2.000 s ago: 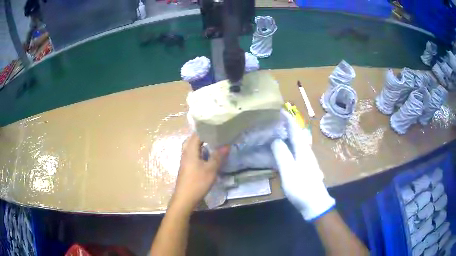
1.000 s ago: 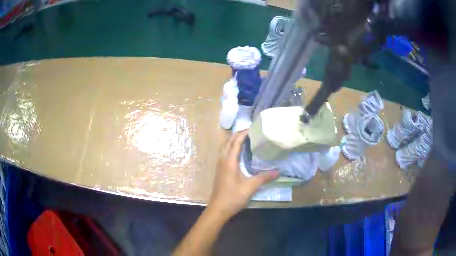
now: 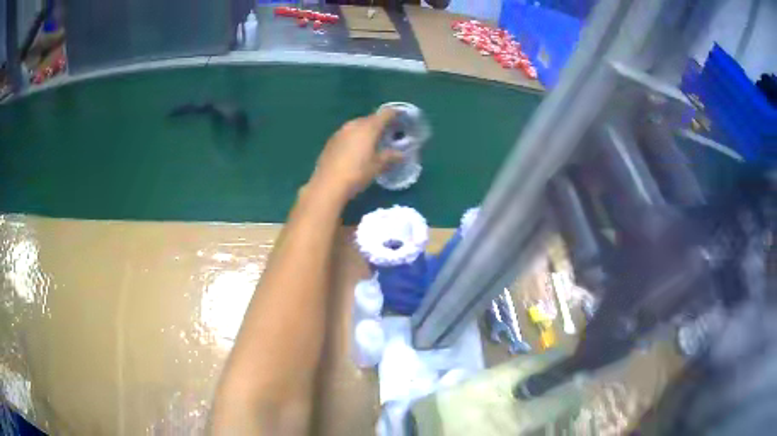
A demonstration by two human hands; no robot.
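My left hand [image 3: 351, 155], bare, reaches far forward over the green surface. Its thumb and fingers are on the left side of a grey-white tubular piece [image 3: 411, 143], which stands upright, slightly blurred. A blue cylinder with a pale fluffy top [image 3: 392, 236] stands nearer, below my hand. The cream-yellow pressing block [image 3: 503, 398] is at the lower edge, under the dark clamp linkage [image 3: 588, 358], which is blurred. I cannot see my right hand.
A grey metal upright [image 3: 511, 183] crosses the view diagonally. A white bottle [image 3: 367, 324] stands left of it. Wrenches [image 3: 509, 322], a yellow tool [image 3: 542, 327] and a white pen [image 3: 563, 302] lie right. Red-and-white small parts [image 3: 494, 47] lie beyond the green surface [image 3: 170, 153].
My left hand has left the pressing block and moved forward to the tubular piece on the green surface. My gloved right hand has gone out of view. The camera view has shifted forward.
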